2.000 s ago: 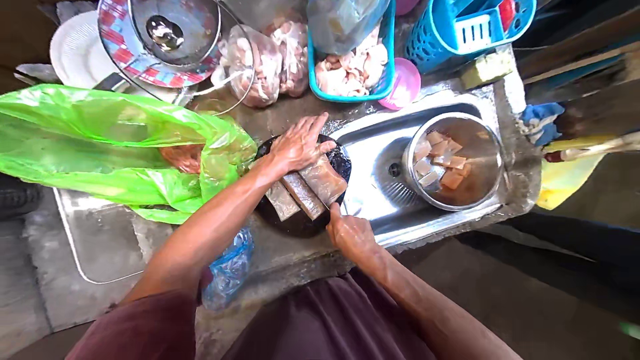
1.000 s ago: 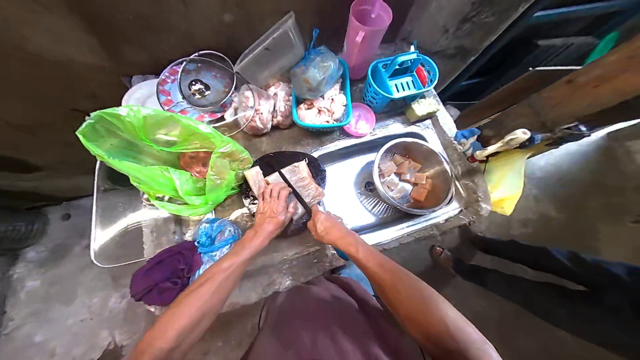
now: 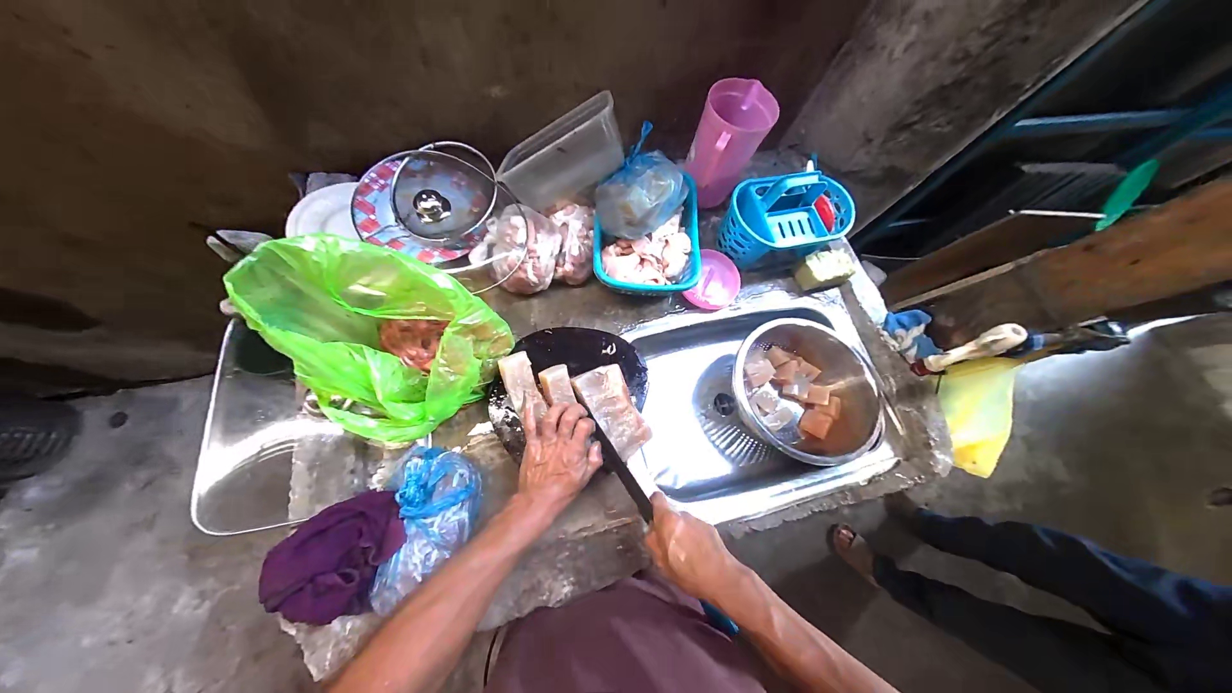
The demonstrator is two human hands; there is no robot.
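On a round black cutting board (image 3: 587, 348) lie pieces of pale raw meat with skin: two narrow strips at the left and a wider slab (image 3: 613, 409) at the right. My left hand (image 3: 559, 450) presses on the strips with its fingertips. My right hand (image 3: 688, 544) grips the handle of a knife (image 3: 624, 470), whose dark blade lies along the left edge of the slab. Meat cubes (image 3: 795, 390) sit in a steel bowl (image 3: 871, 385) in the sink, right of the board. Left of the board, an open green plastic bag (image 3: 337, 327) holds reddish meat.
Behind the board are bagged meat (image 3: 525, 248), a blue basket of meat (image 3: 647, 286), a pink cup (image 3: 713, 279), a pink pitcher (image 3: 729, 130) and a blue caddy (image 3: 760, 226). A purple cloth (image 3: 332, 558) lies front left. Another person's legs (image 3: 1049, 597) are at right.
Two narrow strips now lie apart from the wider slab, and my left hand has shifted down onto them. The knife blade shows more plainly. The view has widened and tilted up.
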